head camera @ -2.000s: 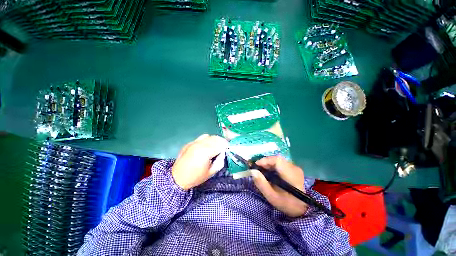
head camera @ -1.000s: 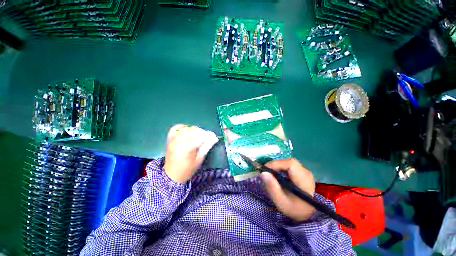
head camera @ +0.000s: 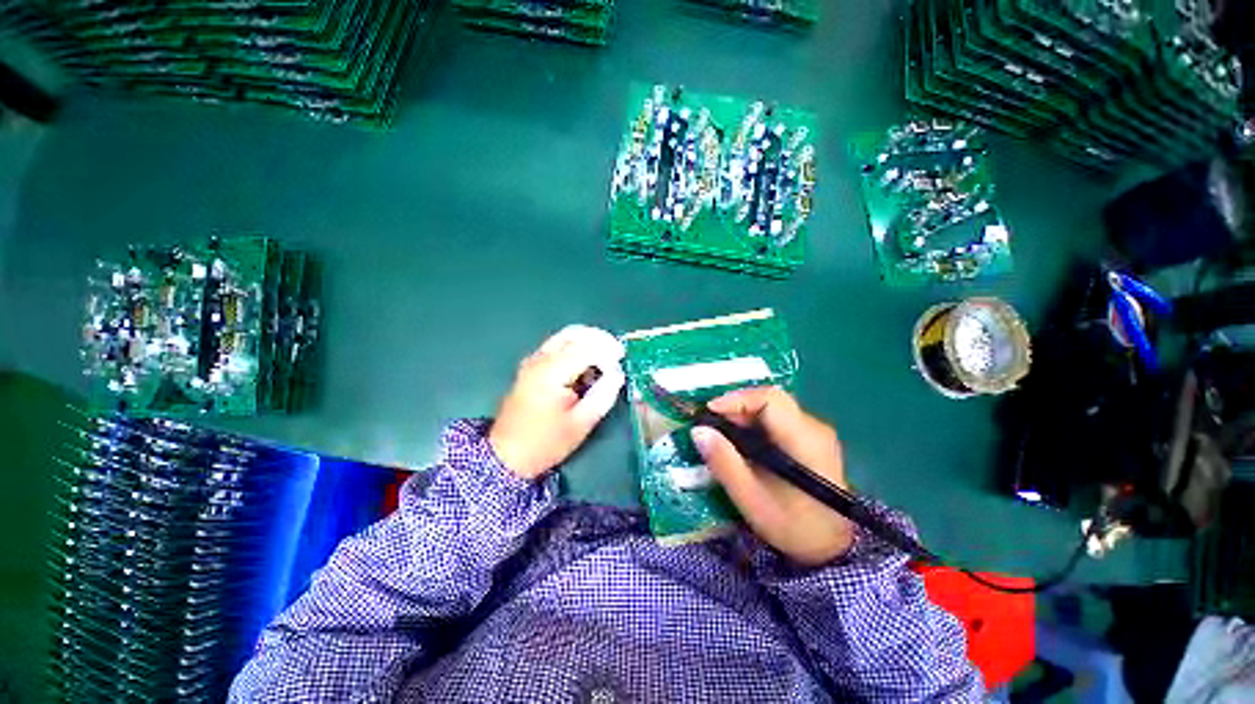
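Note:
A green circuit board (head camera: 677,475), flat underside up with pale bars, lies in front of me. My right hand (head camera: 782,475) holds the black soldering iron (head camera: 812,484) like a pen. Its tip is over the board's upper left part, near a pale bar; contact is unclear. My left hand (head camera: 558,399) is curled at the board's left edge, with white coverings on the fingertips. A small dark brown spot shows between its fingers; I cannot tell what it is, and no solder wire is clearly visible. My right hand hides the board's right part.
Board stacks stand at the far left (head camera: 262,55), far right (head camera: 1046,69), top centre (head camera: 713,179) and left (head camera: 179,330). One board (head camera: 939,206) lies right of centre, above a round tin (head camera: 974,347). Blue-handled pliers (head camera: 1134,314) and dark equipment are right. A blue bin (head camera: 310,530) is lower left.
The view has shifted, so bench things sit lower. My left hand moved off the board after two seconds ago and is now back at its left edge. The iron tip has moved up the board.

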